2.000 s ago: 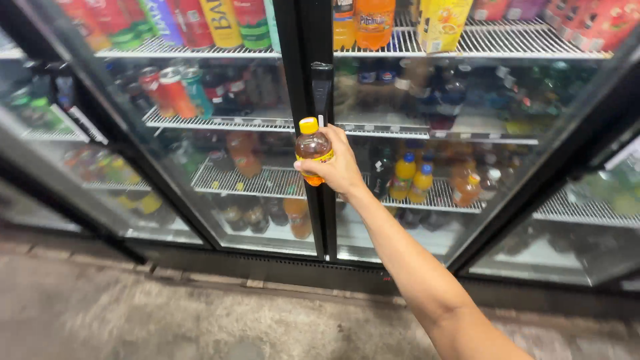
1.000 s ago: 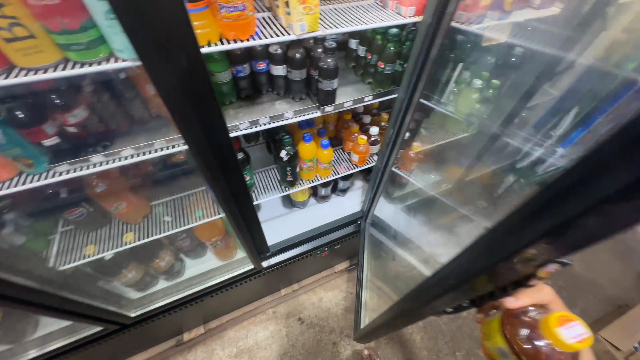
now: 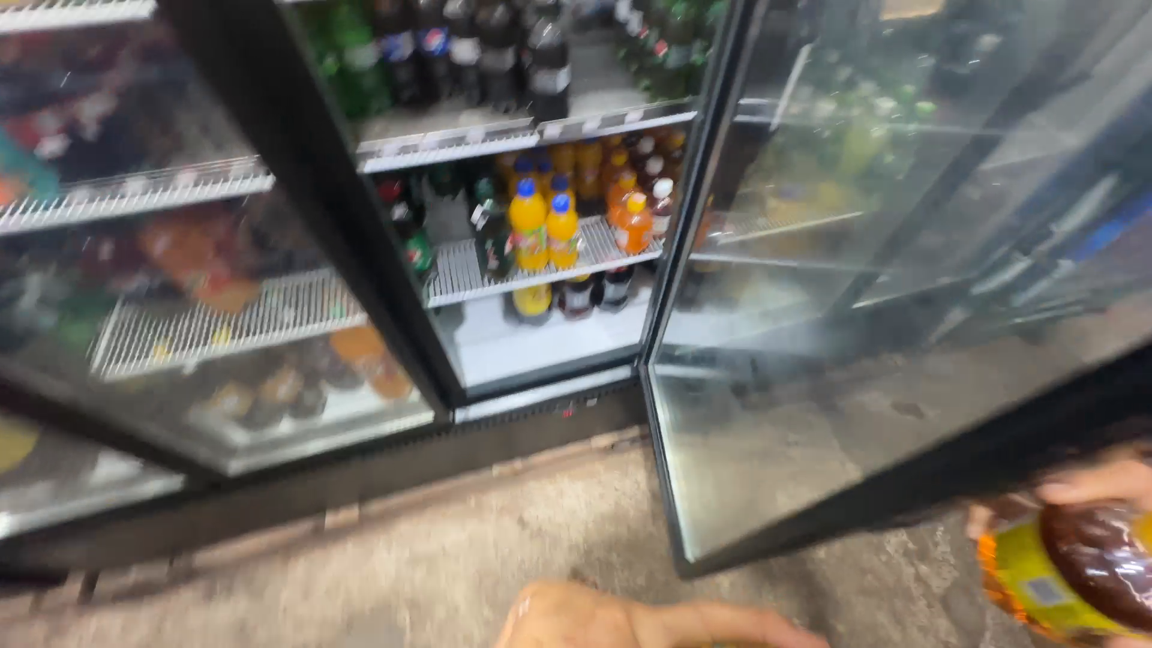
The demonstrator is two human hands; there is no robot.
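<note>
At the right edge my right hand (image 3: 1102,481) is closed around a plastic bottle of dark brown drink (image 3: 1048,576) with a yellow label, tilted on its side. That hand is at the outer frame of the swung-out glass cooler door (image 3: 810,396). My left hand (image 3: 585,621) enters at the bottom middle, above the floor; its fingers are mostly cut off, so its grip cannot be told. Inside the cooler, two yellow bottles with blue caps (image 3: 529,225) stand on a white wire shelf (image 3: 468,274), beside orange bottles (image 3: 634,225) and a dark bottle (image 3: 490,234).
Dark soda bottles (image 3: 499,54) and green bottles (image 3: 346,63) stand on the shelf above. To the left, a shut glass door (image 3: 207,225) covers more shelves of drinks. A black door post (image 3: 297,180) divides the two sections. Concrete floor (image 3: 378,576) lies in front.
The cooler door, shut two seconds ago with my right hand and the bottle at its handle, now stands open. My left hand has come into view at the bottom.
</note>
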